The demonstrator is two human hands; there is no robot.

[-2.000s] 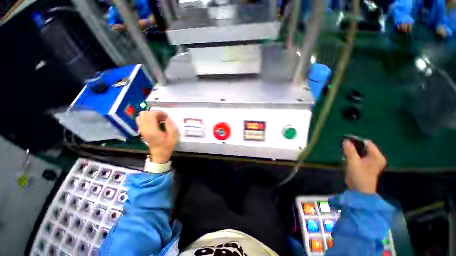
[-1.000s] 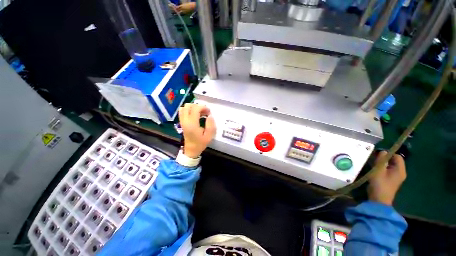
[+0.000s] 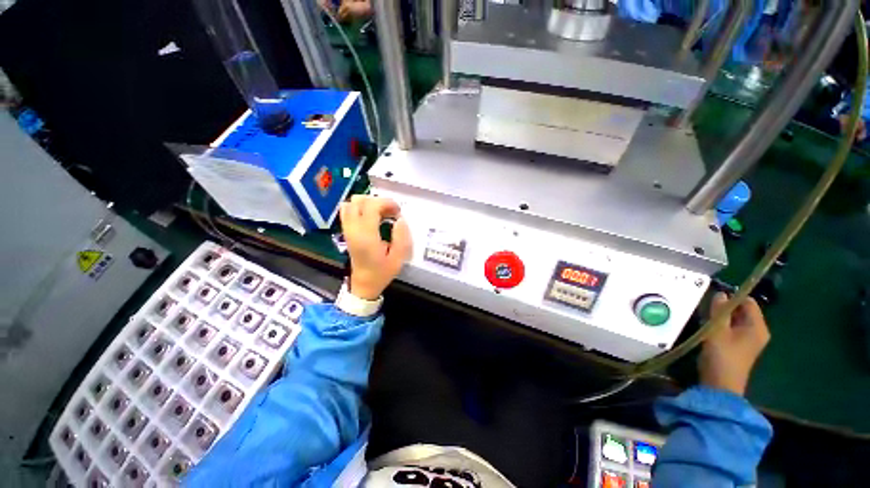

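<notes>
The grey-white press (image 3: 525, 207) stands ahead, with its upper plate down against the pressing fixture (image 3: 556, 126). My left hand (image 3: 375, 246) is at the left end of the front panel, fingers curled towards the thumb; a dark spot shows between them, and I cannot tell if it is held. My right hand (image 3: 735, 341) is beside the panel's right end at the bench edge, fingers curled, with something dark at the fingertips. The right green button (image 3: 652, 310) is uncovered. The red emergency stop (image 3: 504, 271) sits mid-panel beside a display (image 3: 577, 286) with red digits.
The white left-hand tray (image 3: 172, 355) of units with dark centres lies lower left. The coloured tray (image 3: 596, 457) shows partly by my right sleeve. A blue control box (image 3: 305, 152) stands left of the press. An air hose (image 3: 797, 229) hangs at right. People in blue are behind.
Since the oldest frame, the view has turned, putting the press further right. My right hand has moved in beside the panel's right end. My left hand stays at the panel's left end.
</notes>
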